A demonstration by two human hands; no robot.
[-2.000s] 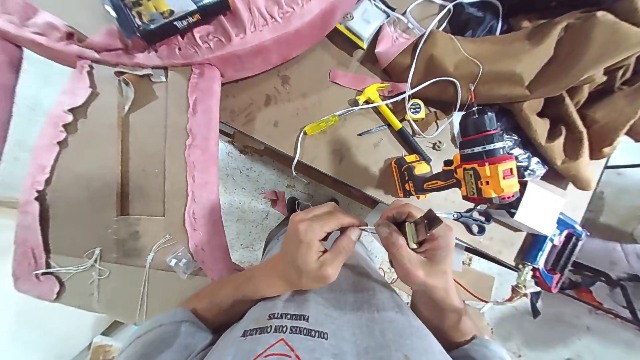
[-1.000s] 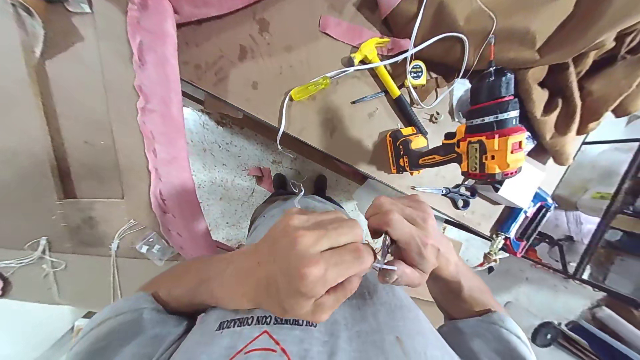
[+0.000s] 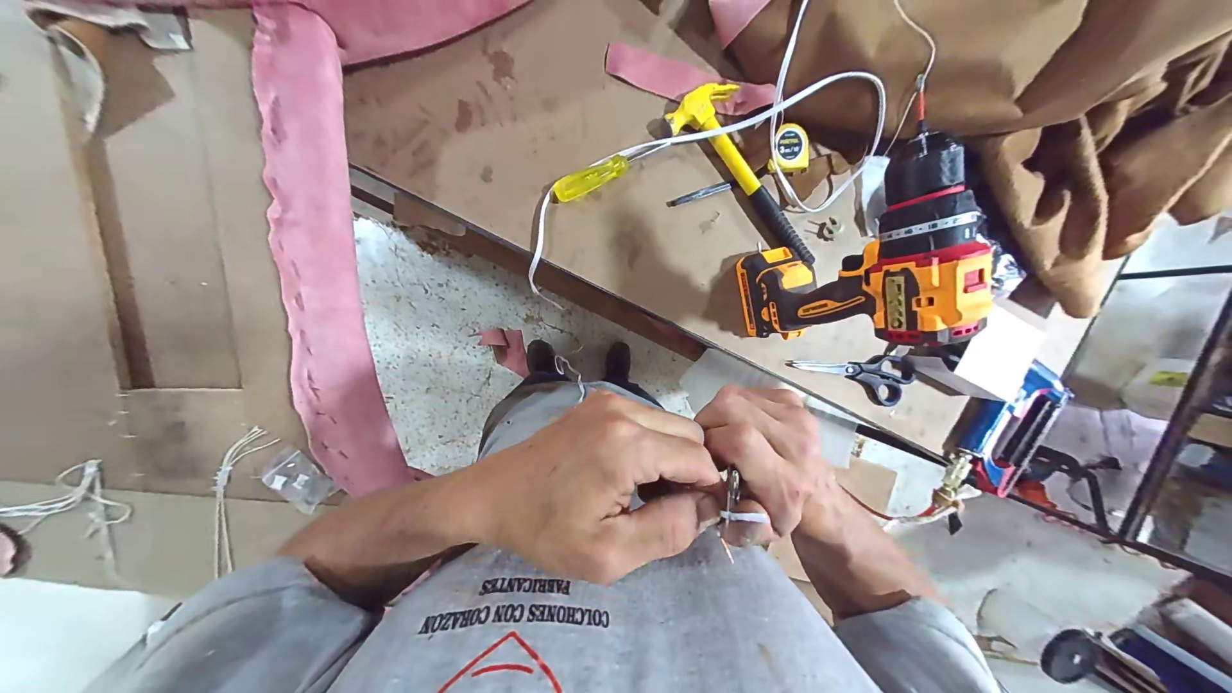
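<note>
My left hand (image 3: 616, 481) and my right hand (image 3: 770, 457) meet in front of the grey shirt. Their fingertips pinch a small metal piece (image 3: 732, 489), whose exact kind is hard to tell. A short white strip (image 3: 746, 517) lies across my right fingers beside it, and a thin reddish end hangs below. The fingers hide most of the held piece. A loose pale cord (image 3: 570, 373) shows just beyond my left hand. Scissors with dark handles (image 3: 871, 377) lie on the board past my right hand.
The board (image 3: 433, 125) bears a yellow claw hammer (image 3: 736, 159), a tape measure (image 3: 789, 149), a yellow-handled tool (image 3: 590, 179) with white cable, and a cordless drill (image 3: 924, 260). Brown fabric (image 3: 1059, 58) lies behind. At left are a pink fabric-covered frame (image 3: 322, 269), cords (image 3: 226, 481) and a small plastic bag (image 3: 296, 476).
The dark and brownish object seen in my right hand two seconds ago no longer shows. Both hands have come together around the small metal piece. The view has shifted.
</note>
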